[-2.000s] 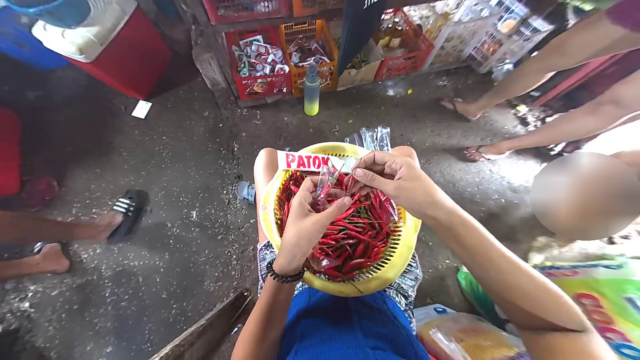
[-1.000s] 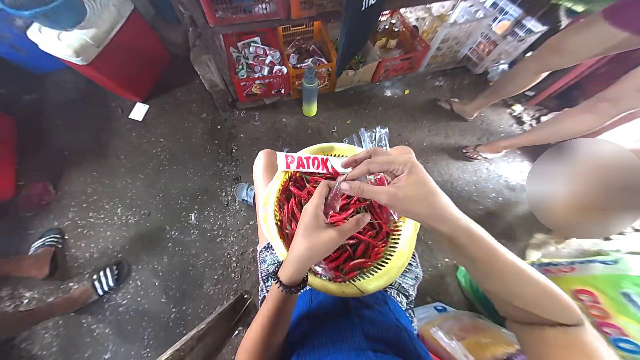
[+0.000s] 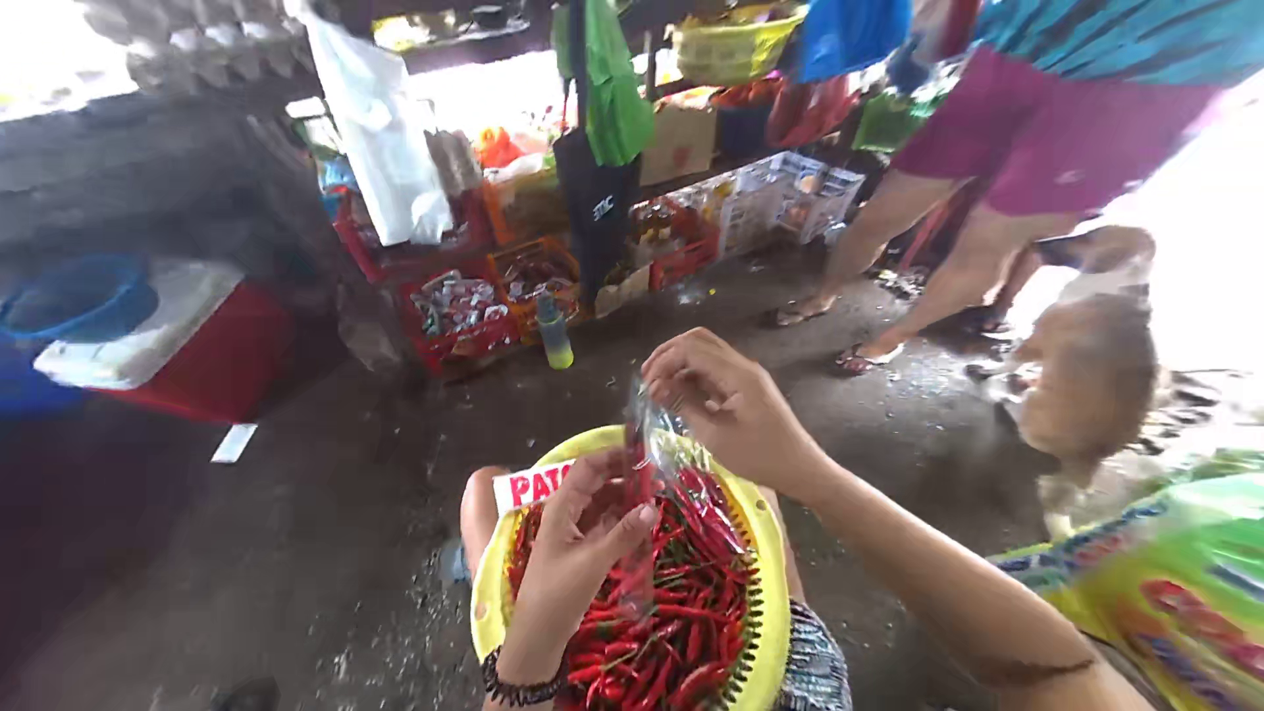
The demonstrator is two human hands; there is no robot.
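Note:
A yellow plastic basket (image 3: 773, 602) rests on the lap, filled with red chili peppers (image 3: 681, 612). Above it, my left hand (image 3: 583, 533), with a dark bracelet at the wrist, holds the lower part of a small clear plastic bag (image 3: 642, 444) with red chilies in it. The fingers of my right hand (image 3: 726, 405) pinch the bag's upper end. A white sign with red lettering (image 3: 533, 484) stands at the basket's far left rim, partly behind my left hand. More clear plastic lies by the far right rim.
Red and orange crates (image 3: 459, 316) of packets stand ahead, with a spray bottle (image 3: 555, 331) before them. At left is a red cooler (image 3: 212, 346) with a white lid. A person (image 3: 1047, 128) stands at right, near a brown dog (image 3: 1091, 365) and a large printed plastic sack (image 3: 1175, 592).
The view has tilted up. My hands have lifted the small bag from low over the chilies, and it now hangs upright between them. The sandalled feet at left are out of view.

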